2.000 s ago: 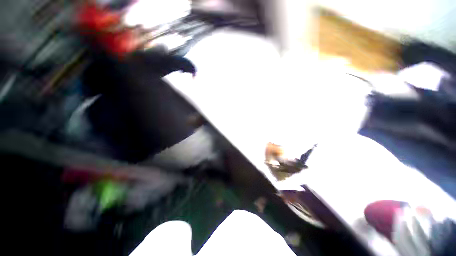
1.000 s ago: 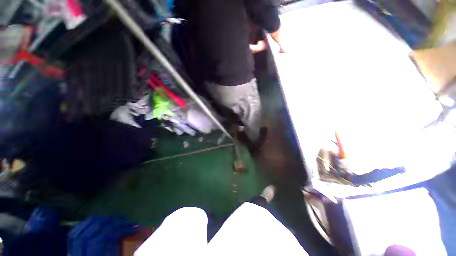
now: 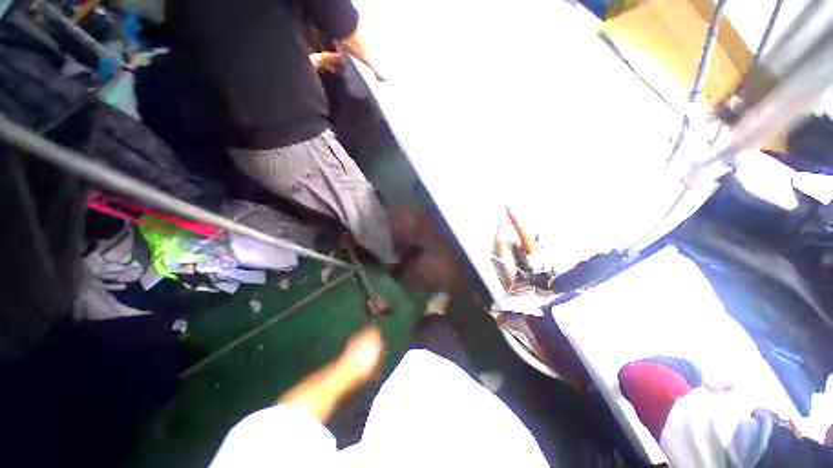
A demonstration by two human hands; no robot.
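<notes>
My left hand [image 3: 352, 361], bare and blurred, reaches up from the bottom over the green floor; its fingers do not show clearly, and I see nothing held. My right hand is not in view. White glaring rounded shapes, perhaps my legs, fill the bottom centre. The white-covered pressing table [image 3: 511, 101] runs from the top to the centre. An iron [image 3: 522, 239] with an orange-brown handle rests at its near corner, partly lost in glare. A dark strip lies beside it.
A coworker in a dark top [image 3: 251, 78] stands at the table's left edge. A white-topped surface [image 3: 658, 311] holds a pink-red thing [image 3: 653, 393] at lower right. Cardboard [image 3: 676, 46] is at the back. A pale pole [image 3: 183, 206] crosses the left, above cloth scraps [image 3: 233, 260].
The view has swung, and the table and coworker now sit further left than one second ago. My left hand has come into view at the bottom. More of the white-topped surface and pink-red thing shows.
</notes>
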